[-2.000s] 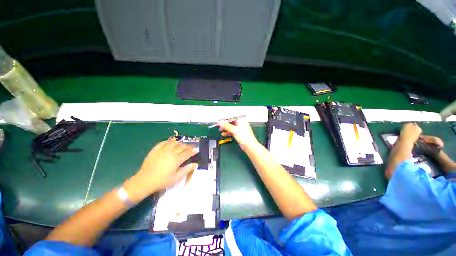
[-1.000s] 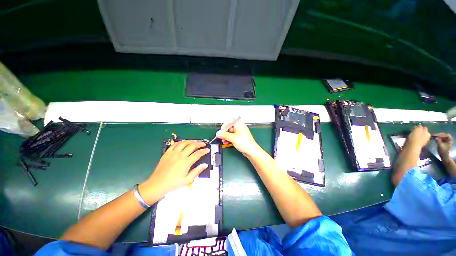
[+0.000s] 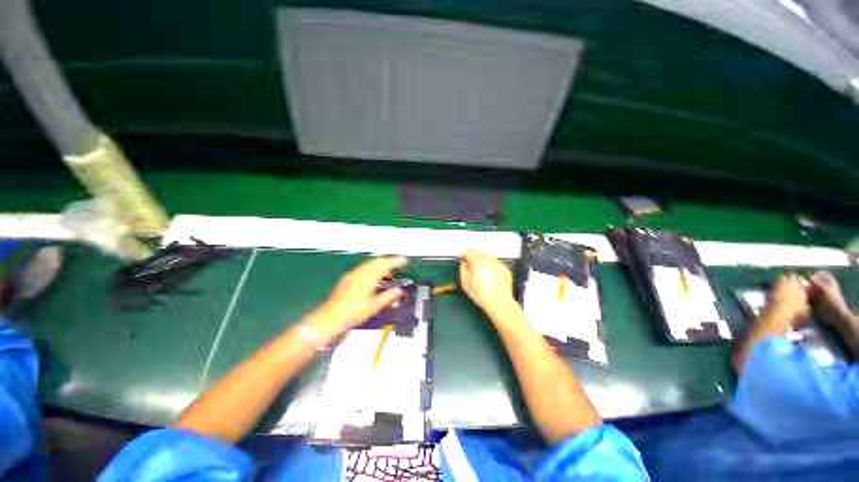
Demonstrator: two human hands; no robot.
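Note:
An open tablet [image 3: 377, 391] lies in front of me, with a white middle, an orange ribbon and a dark board end pointing away from me. A small orange tab [image 3: 444, 289] sticks out at its far right corner. My left hand [image 3: 361, 299] is over the board end, thumb and fingers apart, with no held part visible. My right hand [image 3: 487, 282] is off the tablet's far right corner, fingers curled. A faint thin line lies by its fingertips at the white strip; blur hides whether it is tweezers and whether I hold it.
Another open tablet [image 3: 563, 315] and stacked tablets [image 3: 686, 297] lie to the right. Black strips [image 3: 165, 268] are heaped left. A dark slab [image 3: 450, 203] lies on the green belt beyond the white strip [image 3: 301, 234]. A neighbour's hands [image 3: 801, 297] work far right; a blue sleeve shows far left.
My right hand has moved away from the board end, up and to the right. My left hand has lifted and opened, uncovering more of the tablet. The whole view has shifted.

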